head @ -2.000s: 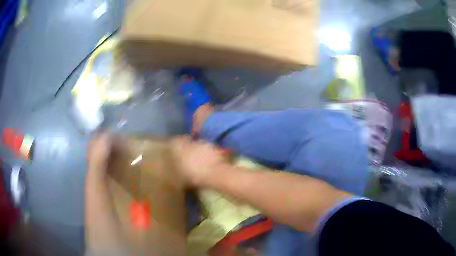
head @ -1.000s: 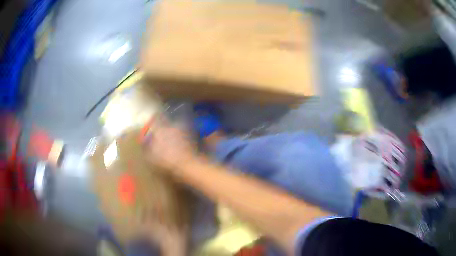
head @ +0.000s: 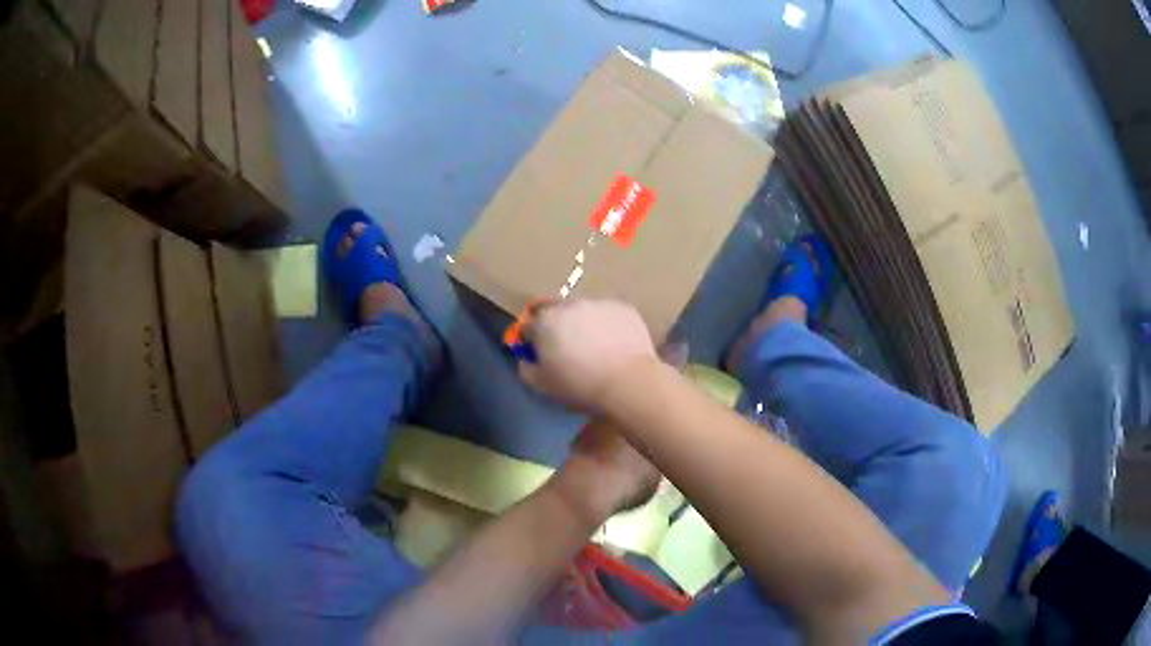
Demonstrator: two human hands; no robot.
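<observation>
A closed brown carton [head: 530,208] lies between the knees, set at an angle, with a red label [head: 624,210] across its taped seam. My right hand [head: 587,351] is closed around the tape gun [head: 520,333] at the carton's near edge; only small orange and blue parts of the gun show. My left hand [head: 619,461] is under my right forearm at the carton's near end. Its fingertips show at the carton's edge, and the rest is partly hidden.
A flat carton stack [head: 966,240] stands beside the right foot. Made-up cartons [head: 177,366] form a wall on the left. Yellow backing paper [head: 467,469] and a red stool [head: 619,587] are between the legs. Another person's blue slipper [head: 1040,536] is at the lower right.
The view has swung round, bringing the flat stack and the carton wall into view. The labelled carton now appears centred and farther forward. Both hands now meet at its near end.
</observation>
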